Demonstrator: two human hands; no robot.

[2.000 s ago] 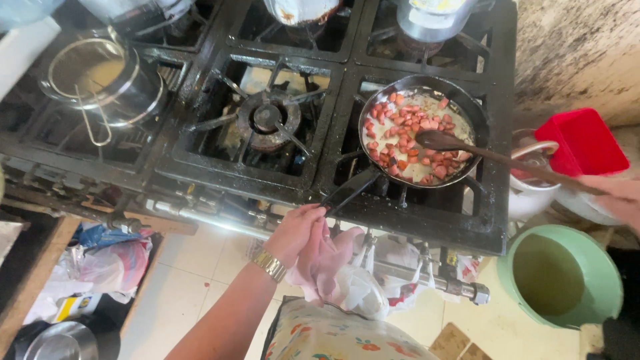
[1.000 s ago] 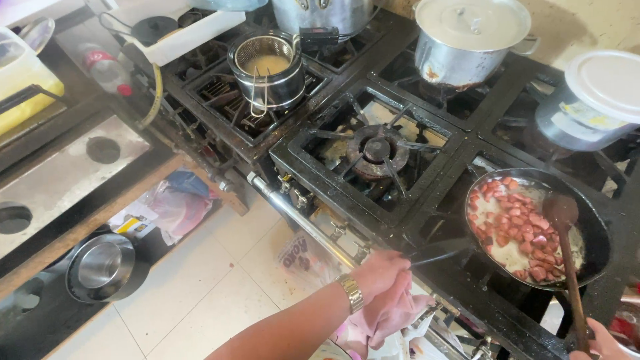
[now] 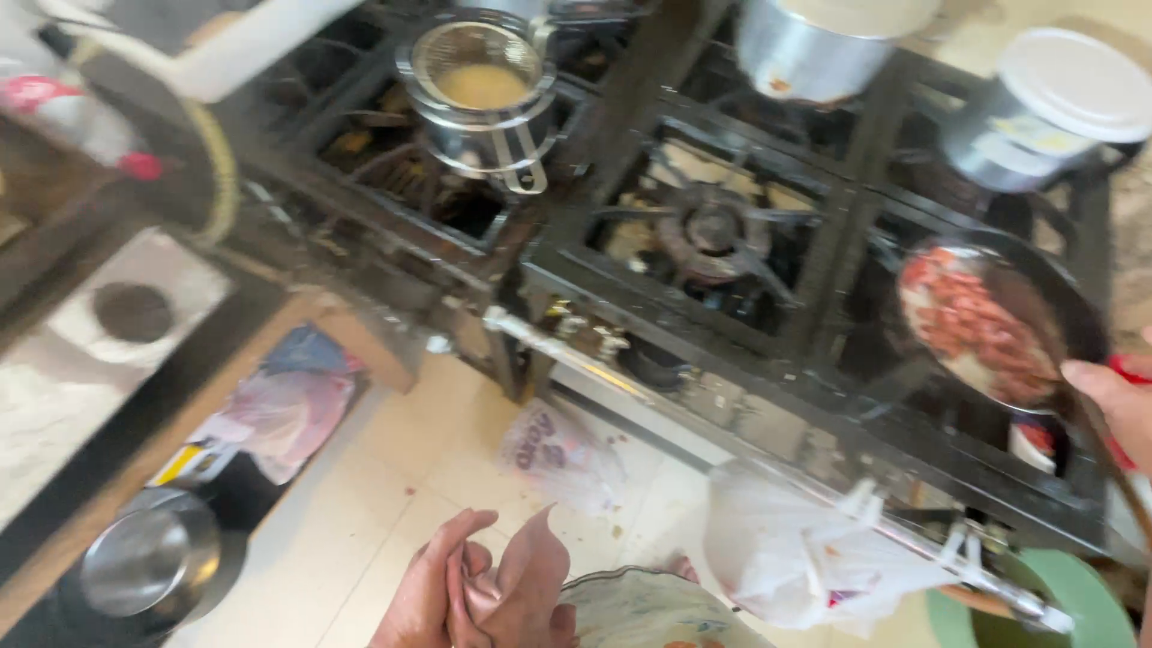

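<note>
My left hand (image 3: 463,585) is low at the bottom centre, closed around a pink cloth (image 3: 522,585), away from the stove. At the right edge my right hand (image 3: 1111,405) grips the wooden spoon (image 3: 1098,436) beside the rim of the black frying pan (image 3: 1080,306). Pieces of chopped reddish meat (image 3: 972,315) lie in the pan, mostly on its left side, with pale liquid. The pan looks tilted and blurred; its handle is not visible. Whether the right hand also touches the pan cannot be told.
The gas stove (image 3: 711,225) bears a steel pot with a strainer (image 3: 477,108), a large aluminium pot (image 3: 801,54) and a white-lidded pot (image 3: 1026,117). Plastic bags (image 3: 810,549) hang from the front rail (image 3: 630,387). A green bucket (image 3: 1071,585) stands lower right; a metal pan (image 3: 153,558) sits lower left.
My left hand has let go of the pan's handle and moved down toward my body with the pink cloth. The meat has gathered on the pan's left side. The view has swung left.
</note>
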